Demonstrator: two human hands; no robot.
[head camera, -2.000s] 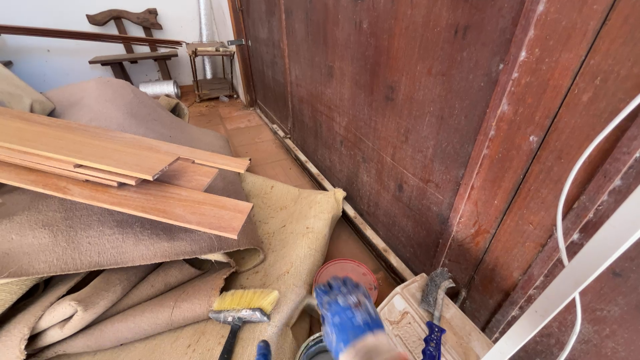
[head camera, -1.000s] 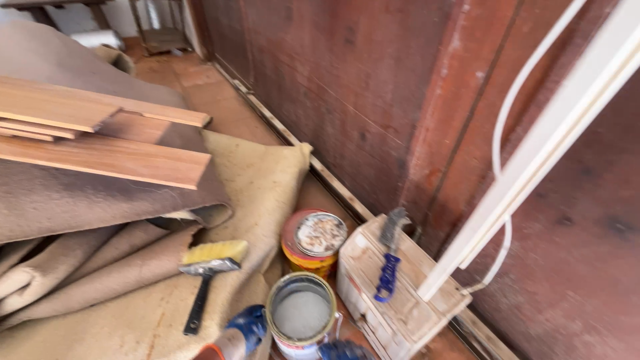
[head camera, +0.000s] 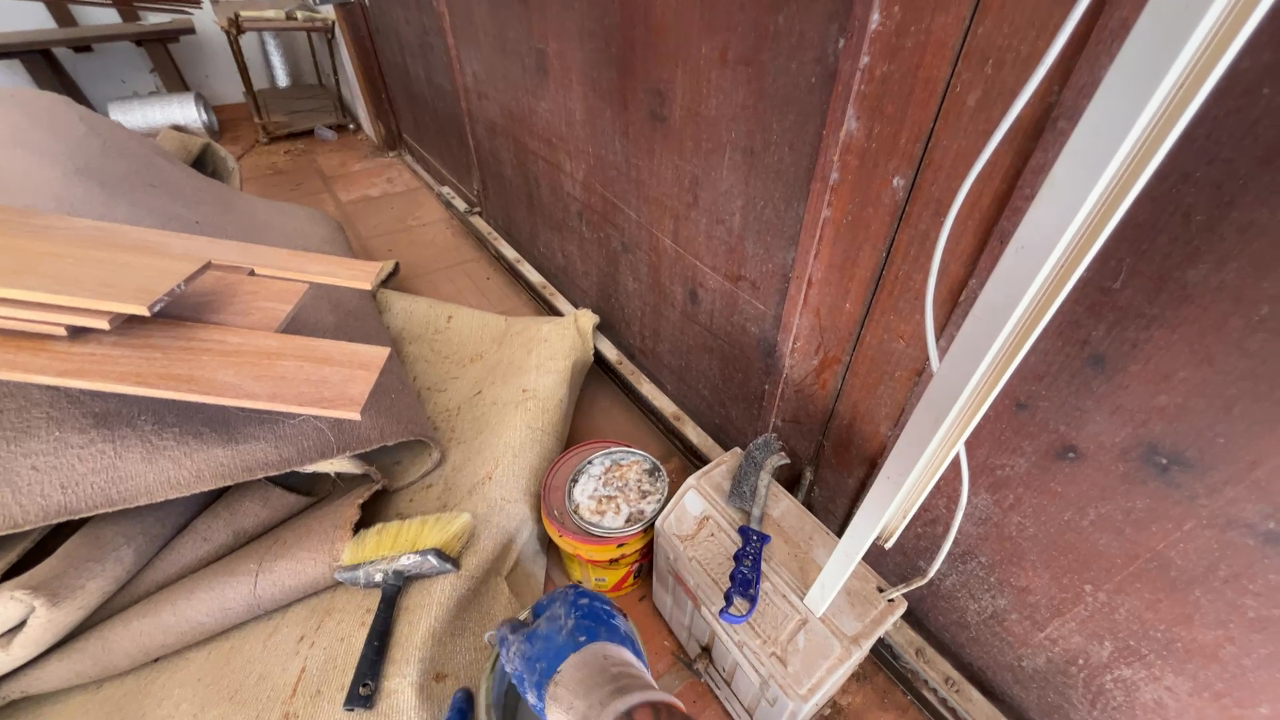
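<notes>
My right hand (head camera: 575, 645), in a blue work glove, is over the open metal can (head camera: 490, 690) at the bottom edge, hiding most of it; its grip is hidden. Only a blue glove fingertip of my left hand (head camera: 460, 704) shows, left of the can. Behind the can, a round metal lid (head camera: 617, 490) crusted with white and brown residue lies on a red-and-yellow bucket (head camera: 603, 572). A wide yellow-bristled brush (head camera: 400, 550) with a black handle lies on the carpet to the left. A wire brush with a blue handle (head camera: 745, 575) rests on a dirty white plastic box (head camera: 780, 625).
Wooden planks (head camera: 200, 360) lie on folded carpet (head camera: 180, 470) at left. A dark red wooden panel (head camera: 640, 200) rises along a floor track (head camera: 640, 385). A white profile (head camera: 1000, 340) leans down to the box, beside a white cable (head camera: 945, 240).
My right hand has moved up and left over the can, covering the opening visible a second ago. My left hand has dropped mostly out of view. The view has shifted since the first frame.
</notes>
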